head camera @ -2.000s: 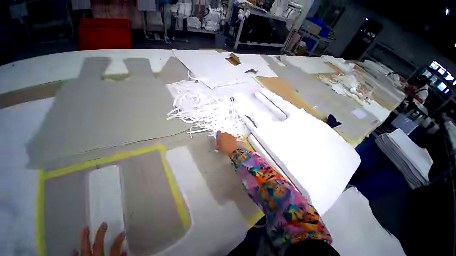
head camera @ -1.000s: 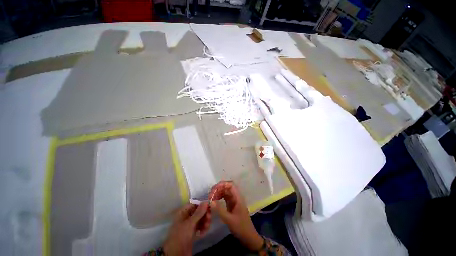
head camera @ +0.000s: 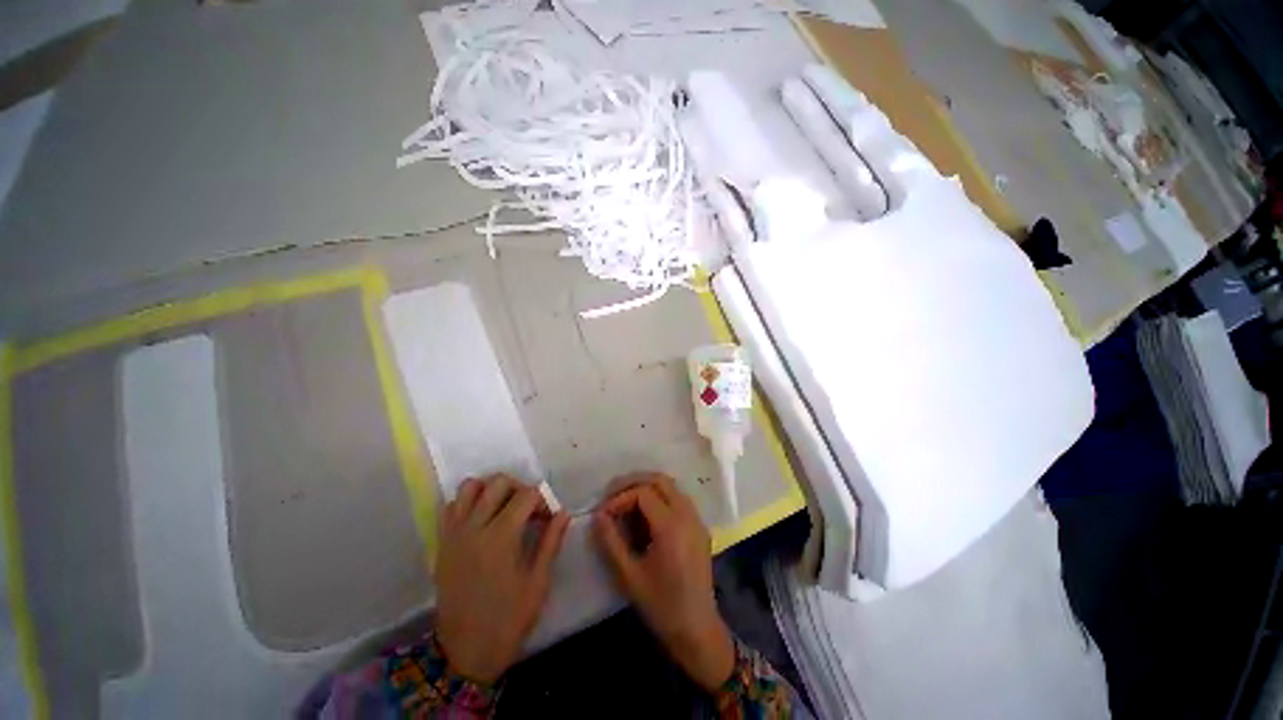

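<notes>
A white cut panel (head camera: 183, 521) with two arms lies flat at the near left of the table. My left hand (head camera: 490, 563) presses on its right arm, and a short end of a thin white strip (head camera: 550, 495) shows at the fingertips. My right hand (head camera: 659, 560) pinches the strip just to the right, with the strip running between both hands. A glue bottle (head camera: 723, 394) with red diamond labels lies beyond my right hand, its nozzle towards me. A tangled heap of white strips (head camera: 577, 155) lies further back.
A thick folded panel stack (head camera: 915, 366) lies at the right, over the table edge. Yellow marking tape (head camera: 211, 305) frames grey board around the panel. More white sheets (head camera: 971, 633) are below at the near right. Another sheet stack (head camera: 1206, 408) is at the far right.
Since the earliest frame my right hand has come from the strip heap to the panel's right arm. My left hand has joined it and now lies flat on that arm. The view has tilted down.
</notes>
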